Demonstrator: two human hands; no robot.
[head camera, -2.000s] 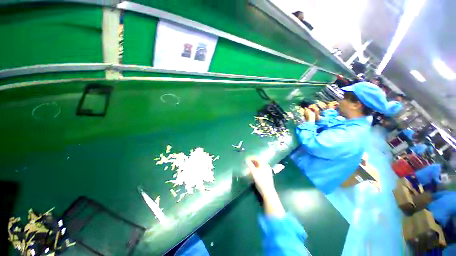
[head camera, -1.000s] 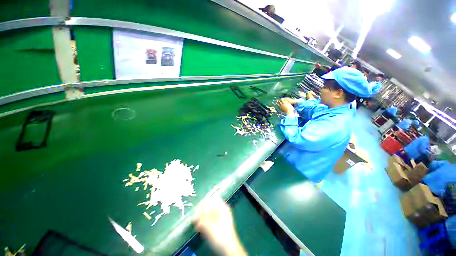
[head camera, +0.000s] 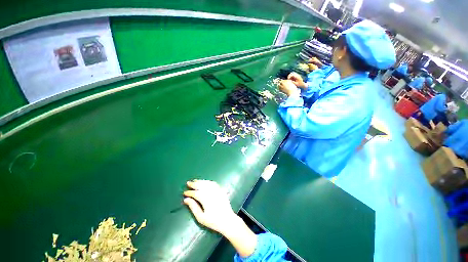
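Observation:
My right hand (head camera: 209, 204) is palm down at the near edge of the green belt (head camera: 128, 174), fingers pointing left and slightly apart. A small dark sliver (head camera: 177, 209) lies beside the fingertips; I cannot tell if they touch it. What is under the palm is hidden. A heap of cream slips (head camera: 105, 243) lies on the belt at the lower left, cut off by the bottom edge. My left hand is out of the picture.
Beyond my hand lies a heap of black frames (head camera: 242, 102) with pale strips (head camera: 233, 128). Two single frames (head camera: 213, 81) lie behind it. A neighbour in a blue smock (head camera: 338, 112) works at the right. A dark green board (head camera: 313, 210) adjoins the belt, with a white scrap (head camera: 268, 172).
The view has swung right and closer to the neighbour. My right hand, blurred before, now rests on the belt, farther from the slip heap. The white pointed strip and nearest black frames have left the picture.

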